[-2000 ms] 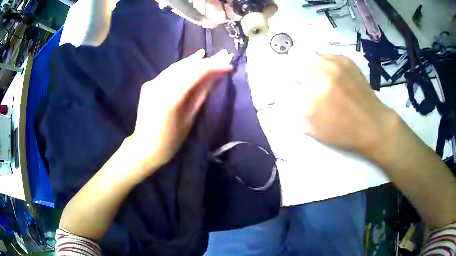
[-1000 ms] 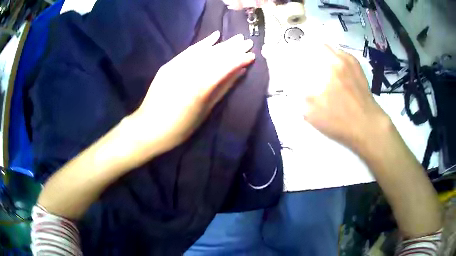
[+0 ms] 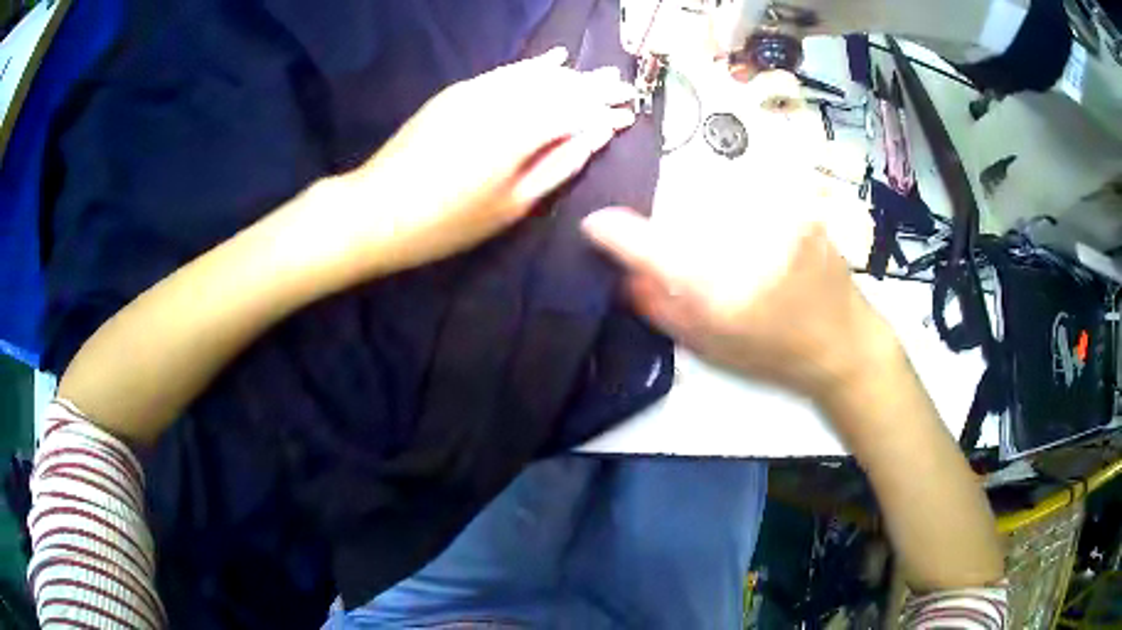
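A large navy-black garment panel [image 3: 406, 369] covers the left of the table and hangs to the lap. My left hand [image 3: 492, 154] lies flat on it, fingers spread a little, fingertips beside the presser foot [image 3: 646, 86] at the cloth's right edge. My right hand [image 3: 751, 277] is blurred; its thumb is over the cloth edge and the rest is over the white tabletop. I see nothing held in it, but its fingers are washed out by glare. The white machine head [image 3: 911, 25] is at the upper right.
A round metal disc [image 3: 726, 135] lies right of the foot. Dark shears [image 3: 954, 185], a pink-handled item [image 3: 895, 148] and black scraps lie farther right. A flat black box [image 3: 1061, 351] is at the far right, above a yellow-rimmed basket [image 3: 1040, 523]. Blue surface [image 3: 25, 246] shows at far left.
The cloth has moved up toward the machine, and the looped pale strip on it has mostly gone from sight. My right hand has moved left to the cloth edge. The camera view has shifted right.
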